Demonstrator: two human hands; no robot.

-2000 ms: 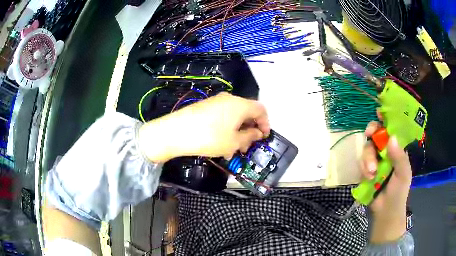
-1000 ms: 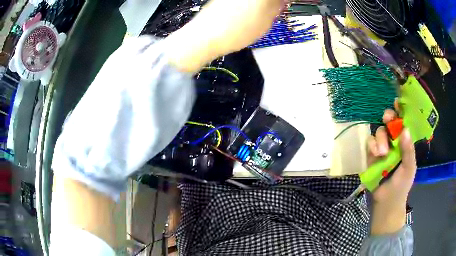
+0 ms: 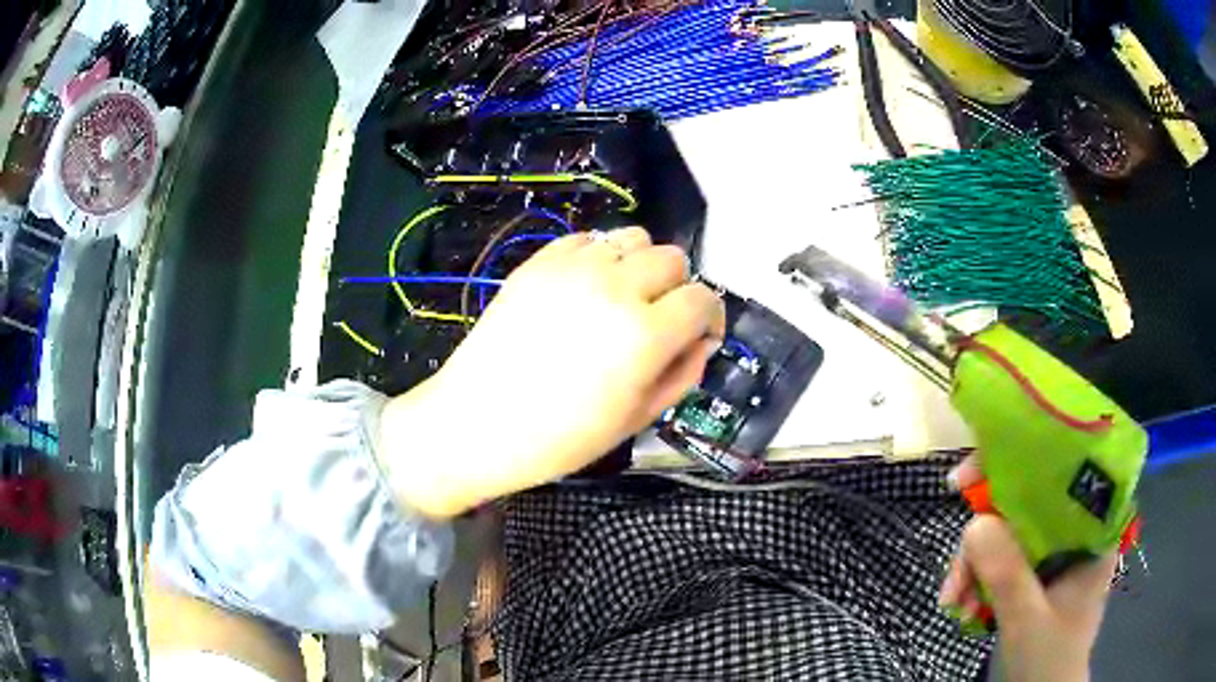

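My left hand (image 3: 574, 360) is closed at the upper left edge of the small black housing (image 3: 780, 360). A straight blue wire (image 3: 414, 280) sticks out to the left from behind it and appears held in its fingers; the fingertips are hidden. The housing holds a green circuit board (image 3: 707, 417), partly covered by my hand. My right hand (image 3: 1014, 573) grips the lime-green soldering gun (image 3: 1047, 446), whose metal nose points up and left over the white board, right of the housing. The large black shell (image 3: 654, 173), with a yellow-green wire (image 3: 400, 253), lies beyond my left hand.
Blue wires (image 3: 667, 60) lie at the back and a green wire bundle (image 3: 980, 233) at the right. A black coil on a yellow holder (image 3: 974, 60) is at the back right. The green conveyor (image 3: 234, 240) and a pink-and-white fan (image 3: 110, 147) are at the left.
My left hand reached to the blue wires and came back to the housing, now with a blue wire showing. The soldering gun has moved down, its nose swinging left toward the housing.
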